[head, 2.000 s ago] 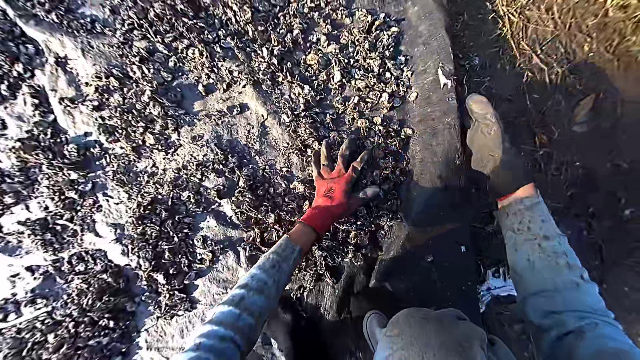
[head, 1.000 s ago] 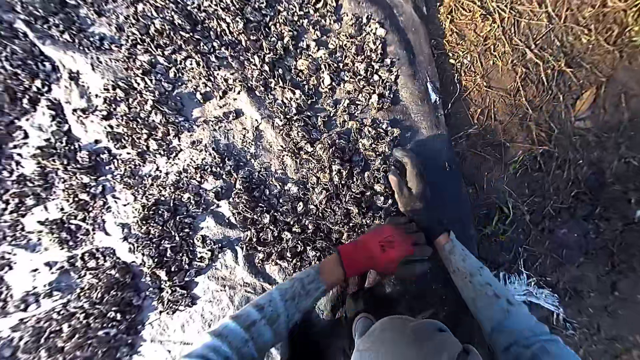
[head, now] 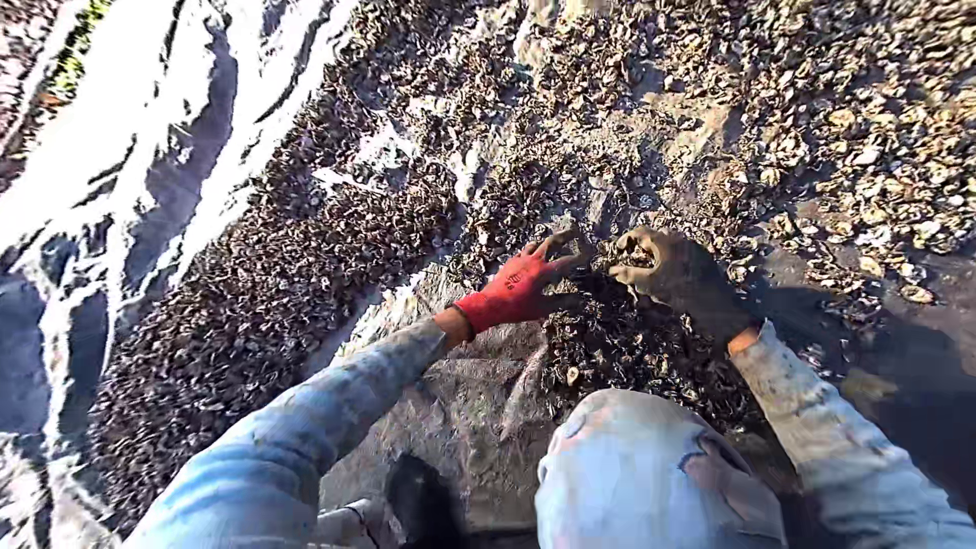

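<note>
Small dark and pale curled pieces, dried slices or shells by their look, lie spread over a sheet (head: 473, 404). My left hand (head: 534, 282), in a red glove with dark fingers, reaches over them with its fingers apart. Close to its right is my right hand (head: 671, 278) in a dark, dirty glove, its fingers curled over some of the pieces; whether it grips any cannot be told. A heap of the dark pieces (head: 640, 358) lies just below both hands, in shadow.
My knee (head: 656, 473) in pale trousers rises at the bottom centre. A dark shoe (head: 423, 499) rests on the sheet left of it. At the left runs a bright, wrinkled part of the sheet (head: 183, 137), with green leaves (head: 72, 57) at its top left.
The view has swung left over the sheet. My hands, crossed close together at the sheet's edge one second ago, are now side by side over the pieces.
</note>
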